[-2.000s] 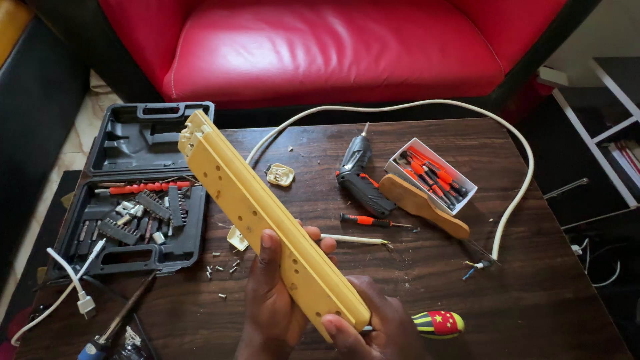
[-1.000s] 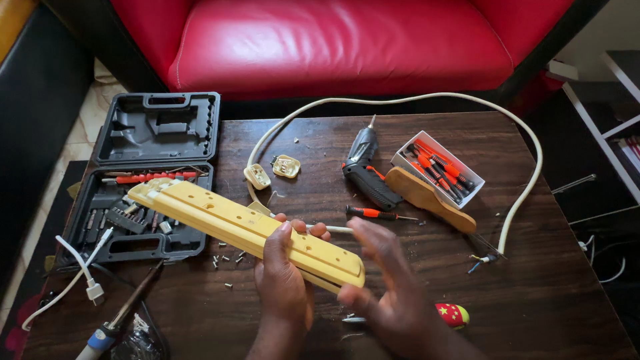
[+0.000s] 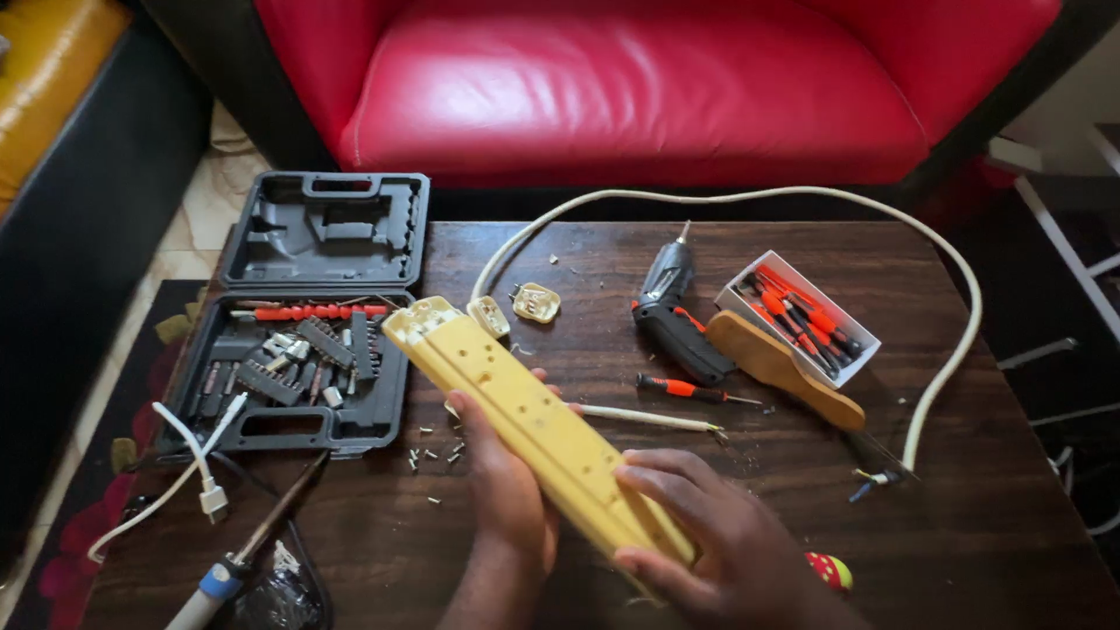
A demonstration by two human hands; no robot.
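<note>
A yellow plastic power strip (image 3: 534,429) with rows of socket holes is held slantwise above the dark wooden table. My left hand (image 3: 512,481) grips its left side near the middle, thumb along the edge. My right hand (image 3: 700,534) holds the near end, with fingers on the top face and the thumb at the side. Beyond the strip's far end lie opened plug halves (image 3: 535,303), and a cut white cable (image 3: 652,417) lies to the right of the strip. Small loose screws (image 3: 430,454) are scattered left of my left hand. A red and yellow handle (image 3: 829,571) shows beside my right forearm.
An open black tool case (image 3: 363,437) with bits stands at left, near a soldering iron (image 3: 262,525) and white USB cable (image 3: 213,499). A cordless screwdriver (image 3: 669,315), small screwdriver (image 3: 691,390), brown-handled tool (image 3: 779,367) and white box (image 3: 862,363) of screwdrivers lie at right. A long cable (image 3: 958,262) loops behind.
The strip has turned from nearly level to a steeper slant. My right hand, its fingers off the top face a second ago, has come onto the strip's near end.
</note>
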